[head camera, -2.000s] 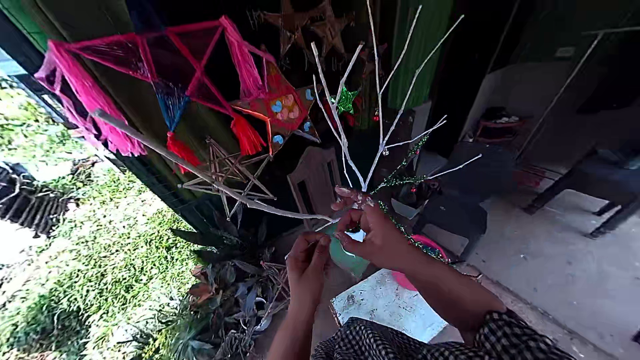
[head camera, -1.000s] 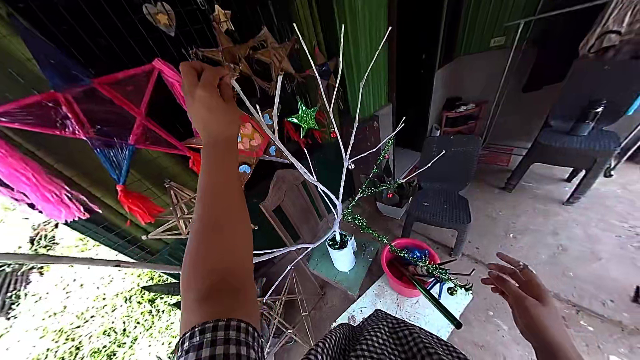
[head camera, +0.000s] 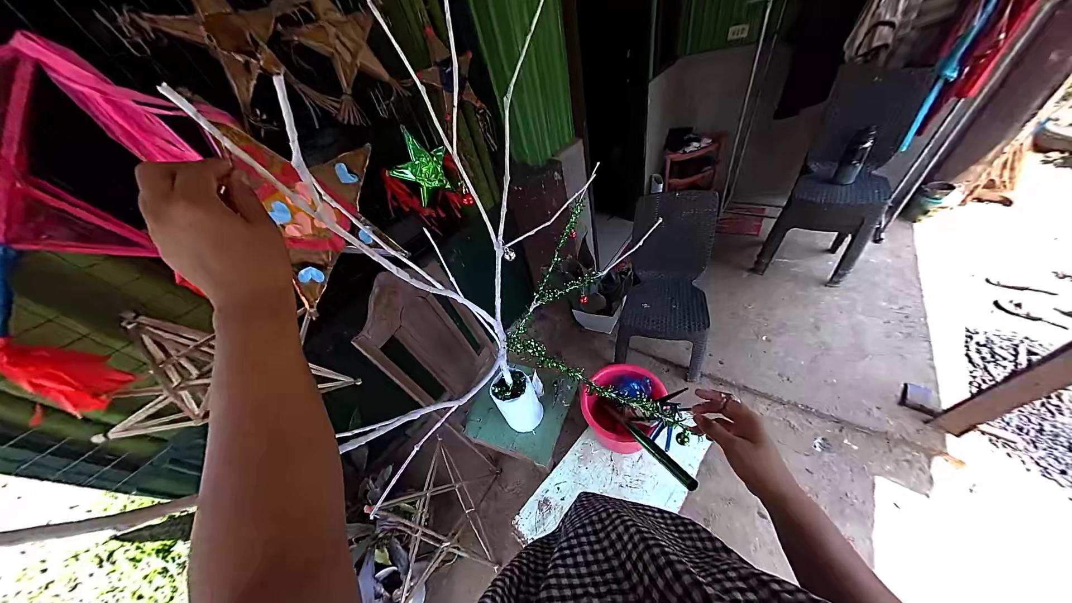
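Observation:
My left hand (head camera: 213, 222) is raised at the left, fingers bent, beside the upper left part of a white-painted branch tree (head camera: 499, 285); I cannot tell whether it grips a twig. The tree stands upright in a white pot (head camera: 517, 406). A green tinsel garland (head camera: 553, 360) winds along its right branches and runs down over a pink basin (head camera: 624, 444). At the garland's lower end is my right hand (head camera: 733, 423), fingers curled close to it; contact is not clear. Small red baubles (head camera: 584, 299) and a green foil star (head camera: 424, 167) show among the branches.
The pot stands on a green board (head camera: 536, 448). The basin, holding a long green stick (head camera: 657, 456), sits by a worn white board (head camera: 565, 494). Dark woven plastic chairs (head camera: 670, 306) stand beyond. Star lanterns (head camera: 75, 218) and stick frames (head camera: 167, 377) fill the left side.
Two seconds ago both hands were together near the tree's middle. My left hand has since gone to the upper left, and my right hand has gone right, then closer to the garland's end.

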